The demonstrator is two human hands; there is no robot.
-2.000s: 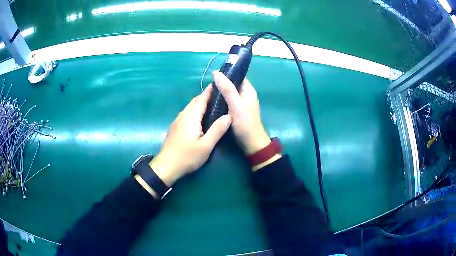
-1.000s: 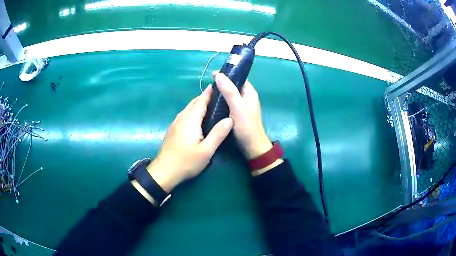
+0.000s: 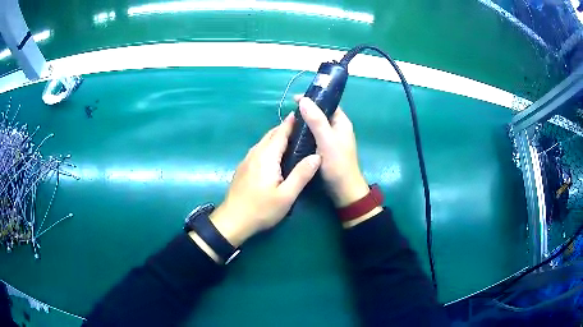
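The electric screwdriver (image 3: 326,96) is a thick black cylinder with a pale label, held slanting over the green bench. My left hand (image 3: 262,179) and my right hand (image 3: 337,150) both close around its body from either side. The screwdriver's bit end is hidden under my hands. A thin pale wire (image 3: 284,96) curves out beside the screwdriver near my left fingertips; its lower end is hidden.
A tangled pile of sensor leads (image 3: 25,182) lies at the far left. A white ring-like item (image 3: 59,90) sits near the white rail (image 3: 192,56). The screwdriver cord (image 3: 419,140) runs down the right side. A metal-framed rack (image 3: 530,179) stands at far right.
The hands and the screwdriver appear further right in the picture, as do the wire pile and the rack. The grip looks the same.
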